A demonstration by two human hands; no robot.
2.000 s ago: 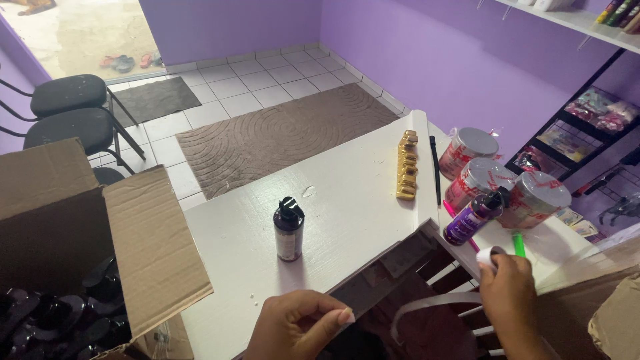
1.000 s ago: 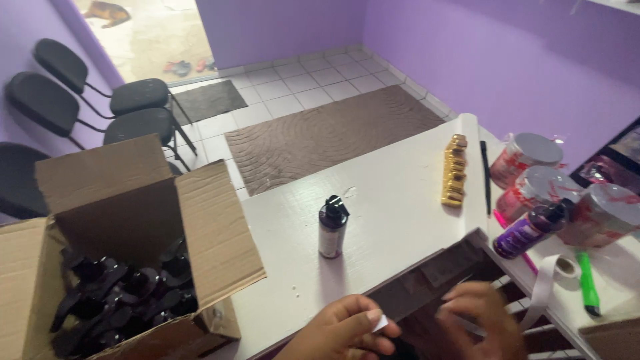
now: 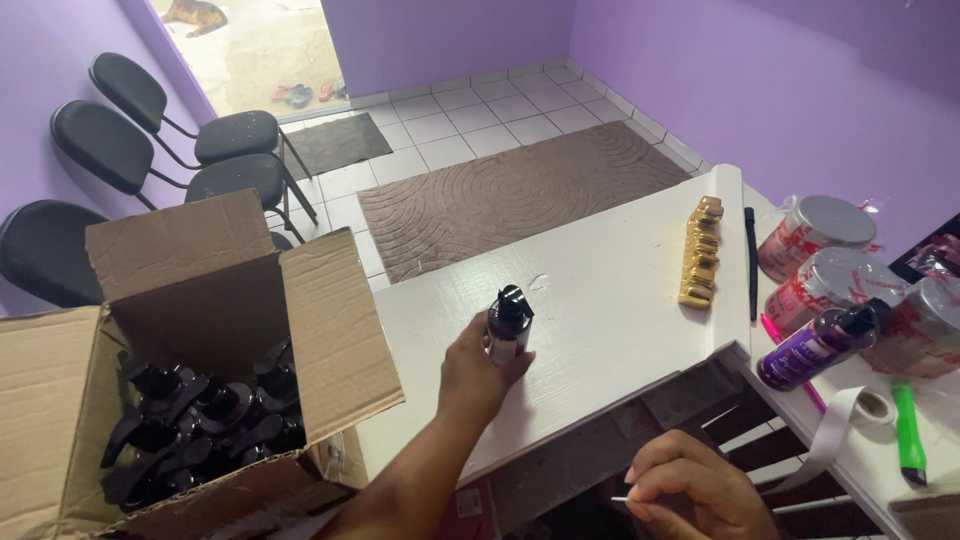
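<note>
My left hand (image 3: 480,371) is closed around a dark bottle with a black cap (image 3: 510,326), which stands upright on the white tabletop (image 3: 600,300). Over the gap at the table's near edge, my right hand (image 3: 697,487) pinches a small white piece (image 3: 619,499) between thumb and finger. Farther right, a roll of white tape or labels (image 3: 874,406) lies with its strip hanging over the edge. Beside it is a green utility knife (image 3: 909,435). A purple bottle (image 3: 806,352) leans against wrapped tins.
An open cardboard box (image 3: 341,330) at left holds several black-capped bottles (image 3: 217,405). A gold object (image 3: 701,255), a black stick-like item (image 3: 751,262), a pink pen (image 3: 814,396) and silver-lidded tins (image 3: 817,232) are at right. Black chairs (image 3: 236,135) stand beyond the box.
My left hand has moved forward to the upright bottle and taken hold of it. The tape roll, in my right hand in the oldest frame, lies on the side surface. The view has shifted.
</note>
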